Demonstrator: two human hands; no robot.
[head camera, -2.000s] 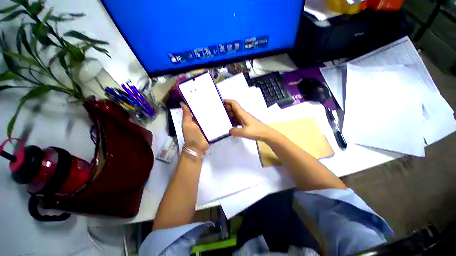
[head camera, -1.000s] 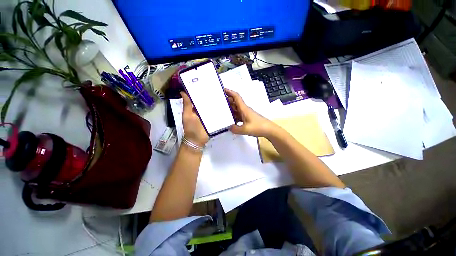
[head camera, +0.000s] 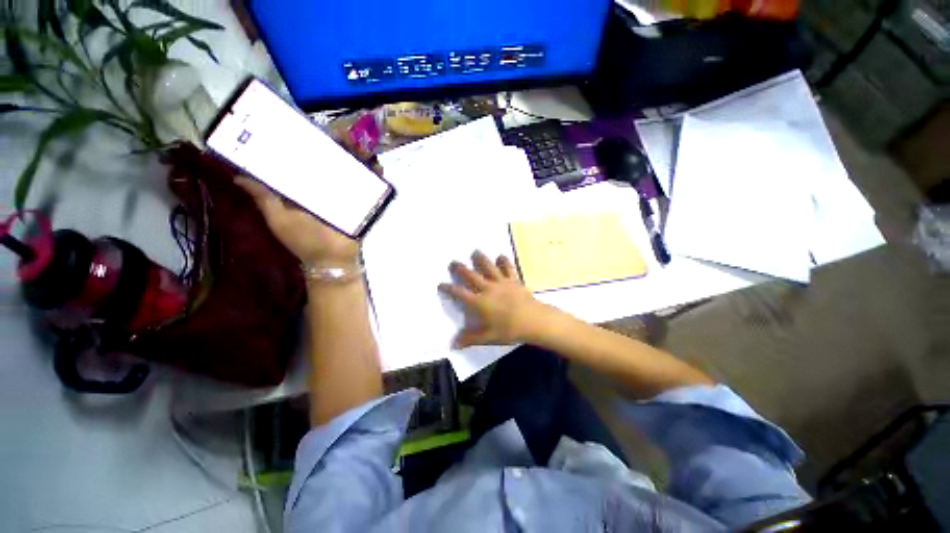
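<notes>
My left hand (head camera: 297, 224) holds a large smartphone (head camera: 299, 156) with a bright white screen and thin dark edge, tilted, at the left over the bag and desk. The fingers under the phone are partly hidden. My right hand (head camera: 495, 303) lies palm down with fingers spread on white paper (head camera: 427, 234), holding nothing. A tan-yellow rectangle (head camera: 579, 250) lies on the paper just right of my right hand.
A black pen (head camera: 656, 235) and loose sheets (head camera: 745, 187) lie at the right. The black keyboard (head camera: 546, 154) and mouse (head camera: 622, 160) sit behind, below the blue monitor (head camera: 438, 42). A dark red handbag (head camera: 245, 297) and red bottle (head camera: 109, 279) stand left, beside a plant (head camera: 78, 78).
My left hand has moved the phone left and tilted it further. My right hand has left the phone and come down onto the paper, fingers spread. The view has shifted a little.
</notes>
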